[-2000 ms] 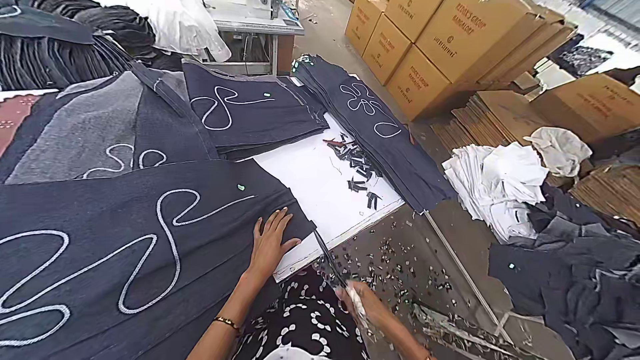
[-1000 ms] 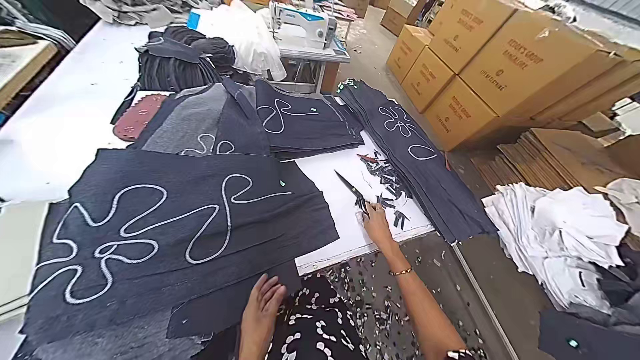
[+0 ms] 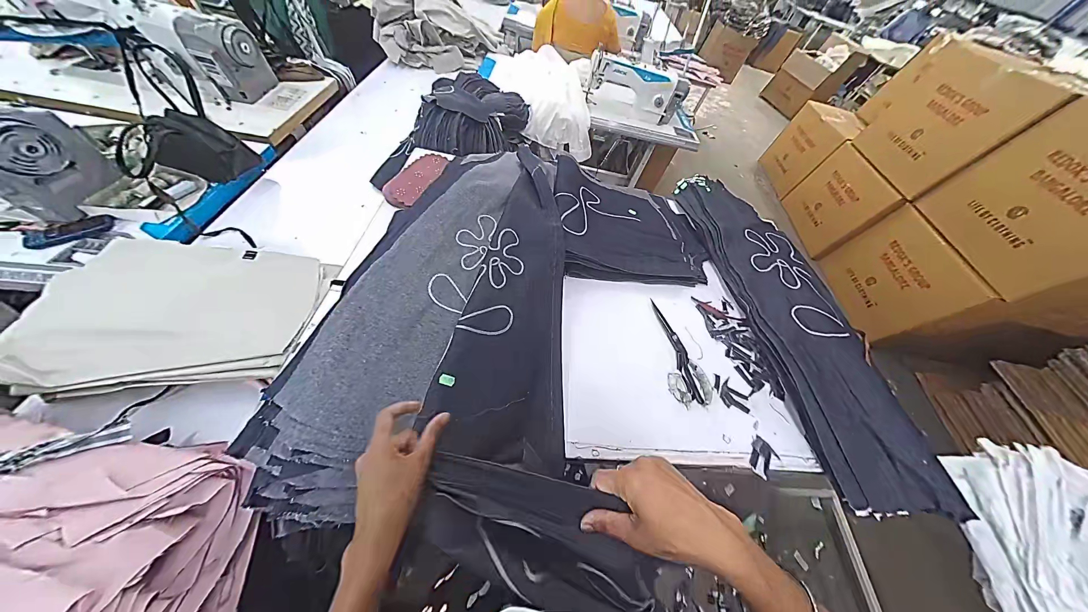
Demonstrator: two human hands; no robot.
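My right hand [image 3: 659,510] grips the edge of a dark denim panel [image 3: 518,510] that hangs over the table's front edge. My left hand [image 3: 395,463] is at the panel's other end, thumb and fingertips curled near the fabric; whether it pinches this panel is hard to tell. Beyond my hands lies a stack of denim panels [image 3: 374,357] with a white cord flower [image 3: 490,251] and a green sticker [image 3: 446,380]. Black-bladed scissors [image 3: 680,357] rest on the white tabletop [image 3: 612,391], beside small dark fabric scraps [image 3: 748,365]. More embroidered panels [image 3: 790,323] lie at the right.
Folded cream fabric [image 3: 161,314] and pink fabric pieces [image 3: 127,518] lie at left. Sewing machines [image 3: 637,85] stand behind, with a person in yellow [image 3: 578,25] beyond. Cardboard cartons [image 3: 926,195] are stacked right, above white cloth [image 3: 1020,510]. Cuttings litter the floor.
The scissors, in my right hand earlier, now lie on the table. The large embroidered panel that was spread at left is off the stack, and both hands are at a dark panel near my body.
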